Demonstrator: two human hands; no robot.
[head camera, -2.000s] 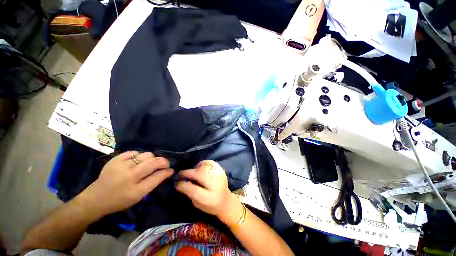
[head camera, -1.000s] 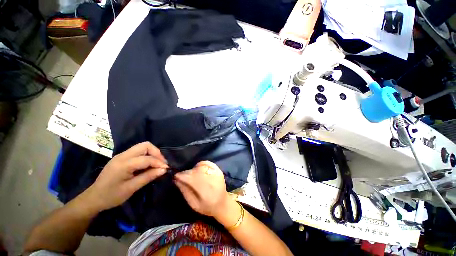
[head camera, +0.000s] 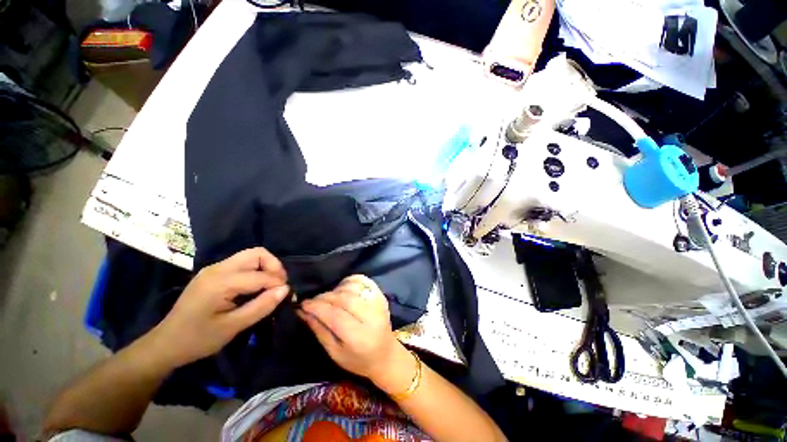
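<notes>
A black garment (head camera: 233, 147) lies over the left of the white table and hangs over its front edge. Its blue-grey lining (head camera: 401, 268) shows beside the needle area. A dark zip strip (head camera: 455, 293) with a paler line curves down right of the lining. My left hand (head camera: 229, 298) and my right hand (head camera: 352, 324) are bare and close together at the front edge. The fingertips of both pinch the garment's dark edge. What exactly lies between the fingertips is too small to tell.
The white sewing machine (head camera: 587, 190) stands at the right with a light blue lamp (head camera: 660, 175). Black shears (head camera: 597, 345) and a flat black phone (head camera: 552, 280) lie below it. An orange-pink case (head camera: 518, 39) and paper sheets (head camera: 643, 43) lie behind. A cardboard box (head camera: 121, 65) is at the upper left.
My left fingers have shifted slightly and opened into a pinch since the first frame. My right fingers have moved a little to the left, nearer my left fingertips. The garment has barely moved.
</notes>
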